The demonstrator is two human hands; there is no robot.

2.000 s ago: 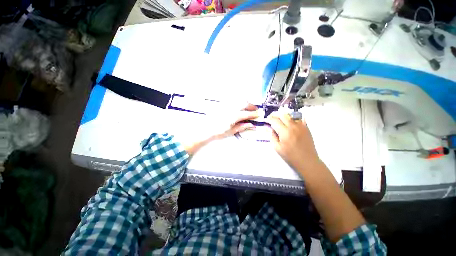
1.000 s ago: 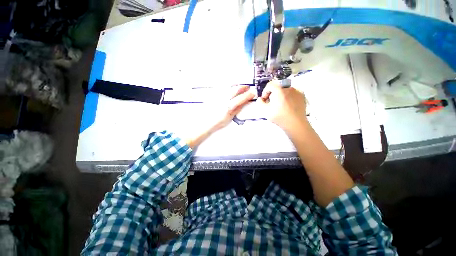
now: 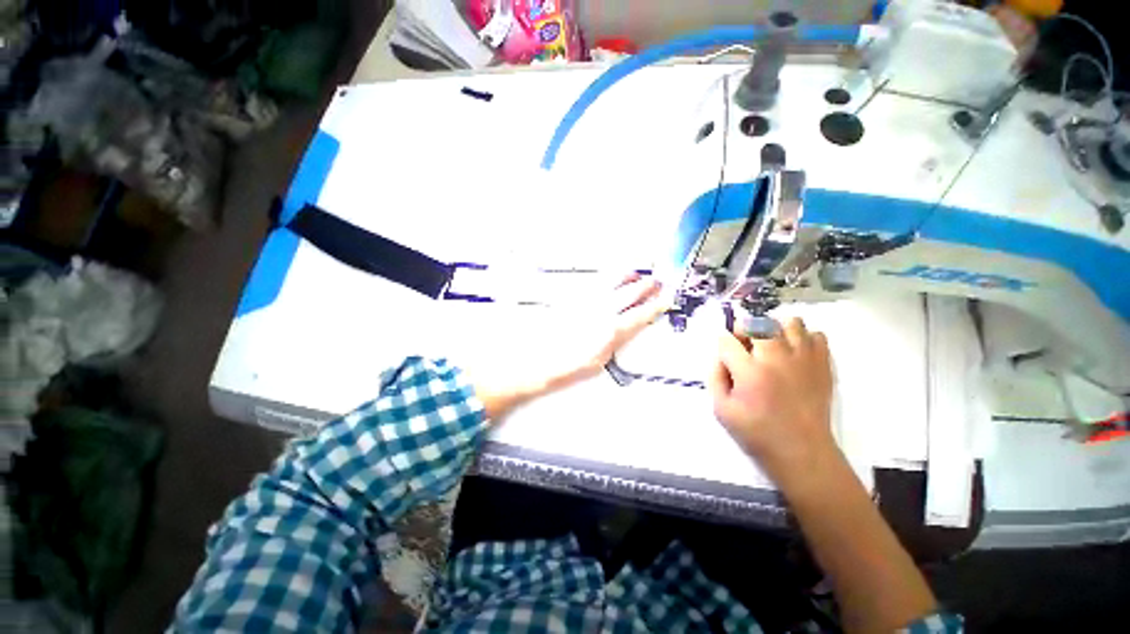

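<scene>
A small dark piece (image 3: 679, 318) lies at the presser foot (image 3: 713, 295) of the white sewing machine. My left hand (image 3: 630, 316) lies palm down just left of it, fingers extended towards the needle. My right hand (image 3: 775, 378) is right of and in front of the foot, fingers curled; its fingertips are close to a thin dark bit, and any grip is unclear. A thin dark outline (image 3: 663, 382) lies on the table between the hands. A wide dark strip (image 3: 378, 256) lies at left, with a white strip outlined in dark running from it towards my left hand.
A small dark scrap (image 3: 477, 94) lies at the back left. A curved blue tube (image 3: 595, 93) is behind the needle. White strips (image 3: 952, 409) hang over the front edge at right, beside dark cloth. An orange-handled tool (image 3: 1103, 429) lies far right. Fabric heaps are on the floor at left.
My hands were together at the needle and are now apart; my right hand has moved right and slightly towards me. The camera view has shifted. The wide dark strip lies as before.
</scene>
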